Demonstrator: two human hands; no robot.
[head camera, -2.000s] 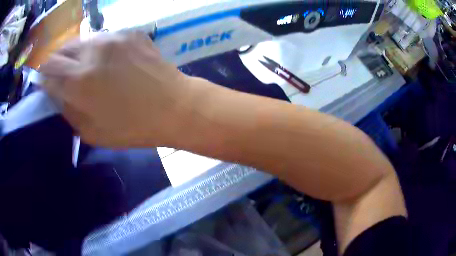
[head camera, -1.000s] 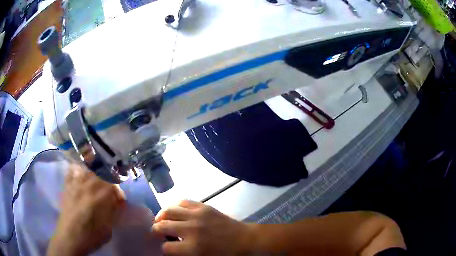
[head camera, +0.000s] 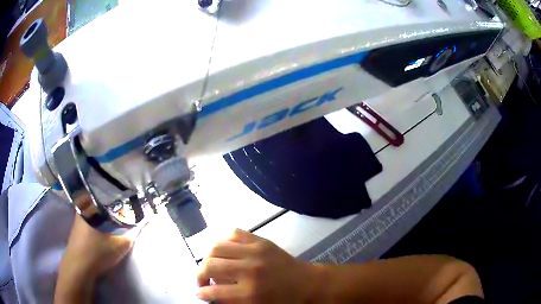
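A pale garment panel (head camera: 35, 237) lies left of and under the machine head, washed out by bright light near the needle. My left hand (head camera: 98, 246) is on it just below the take-up guard (head camera: 77, 178); its fingertips are hidden by the machine head and glare. My right hand (head camera: 252, 270) rests with bent fingers at the cloth's right side, below the stubby grey cylinder (head camera: 187, 214). Whether it grips the cloth does not show. The needle spot is too bright to make out the needle.
The white lockstitch machine arm (head camera: 285, 77) crosses above, with a lit control panel (head camera: 436, 59). A stack of curved navy pieces (head camera: 308, 169) lies under the arm. Dark red snips (head camera: 379, 127) lie behind it. A ruler tape (head camera: 379, 228) follows the table's near edge.
The view moved from the control panel side to the machine head. The raised arm came down and both hands are now low by the needle. Dark cloth at left gave way to pale cloth.
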